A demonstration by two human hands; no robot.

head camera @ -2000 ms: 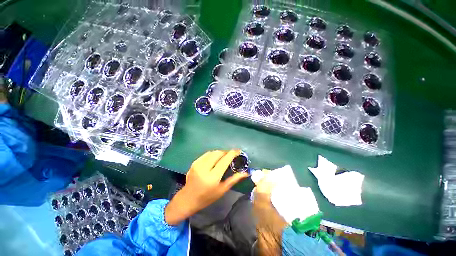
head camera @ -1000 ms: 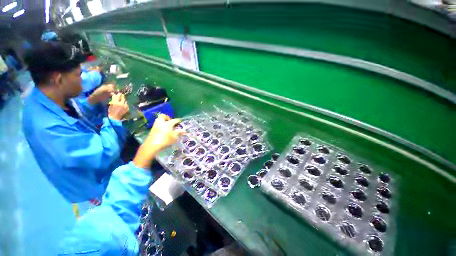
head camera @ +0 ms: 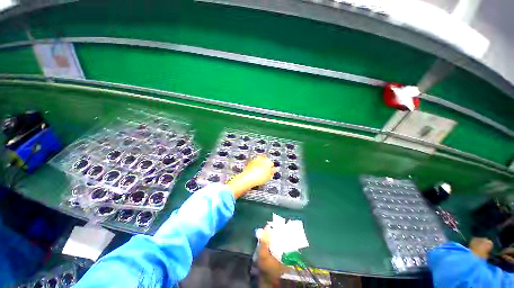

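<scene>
My left hand [head camera: 258, 173] is over the working blister tray [head camera: 298, 194], its fingertips down at the pockets in the middle; whether it holds a disc is hidden. The tray is clear plastic with rows of dark glossy discs. My right hand [head camera: 267, 260] is low at the bench's front edge, holding a crumpled white wipe [head camera: 288, 236]. A bright green nozzle-like piece [head camera: 293, 260] shows just below the wipe. A few loose round parts, one at the front [head camera: 193, 185], lie beside the tray's left edge.
Stacked blister trays [head camera: 121, 169] overlap at odd angles on the left, with a white paper [head camera: 88, 241] at their near edge. A blue box [head camera: 37, 151] stands far left. A greyish tray [head camera: 403, 216] lies right, near another person's blue sleeve [head camera: 465, 267]. A red object [head camera: 400, 97] hangs on the partition rail.
The view has swung from the left back to the right. My left hand has moved from the stacked trays to the working tray. My right hand with the wipe is in view again.
</scene>
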